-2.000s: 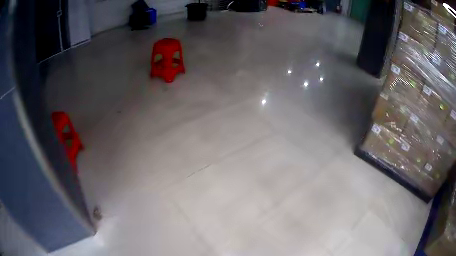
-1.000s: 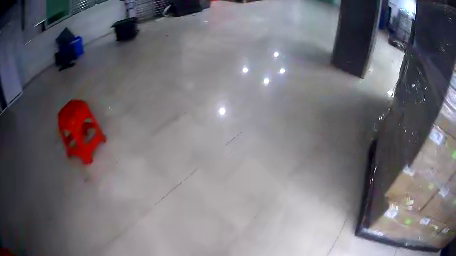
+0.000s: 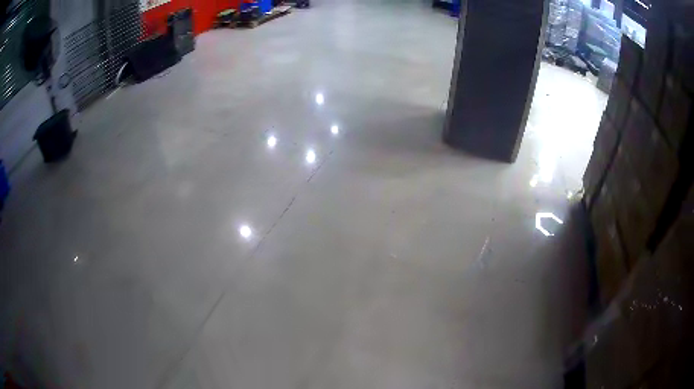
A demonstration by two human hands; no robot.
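Observation:
Neither of my hands is in view. Nearest in front of me is the pale glossy floor (image 3: 327,289), with bright light reflections on it. A tall stack of brown cartons (image 3: 647,175) stands close on the right, dark and partly cut off by the picture's edge. Shiny glints of wrap show low on the stack.
A dark square pillar (image 3: 495,76) stands ahead, right of centre. A black bin (image 3: 55,137) is at the left wall, with a dark bulky object (image 3: 152,57) farther along. A pallet (image 3: 262,17) lies at the far back. Wrapped stacks (image 3: 582,34) show beyond the pillar.
The view has moved forward and swung right. The red stools have left the picture at the left. The pillar is nearer and the carton stack is now close beside me.

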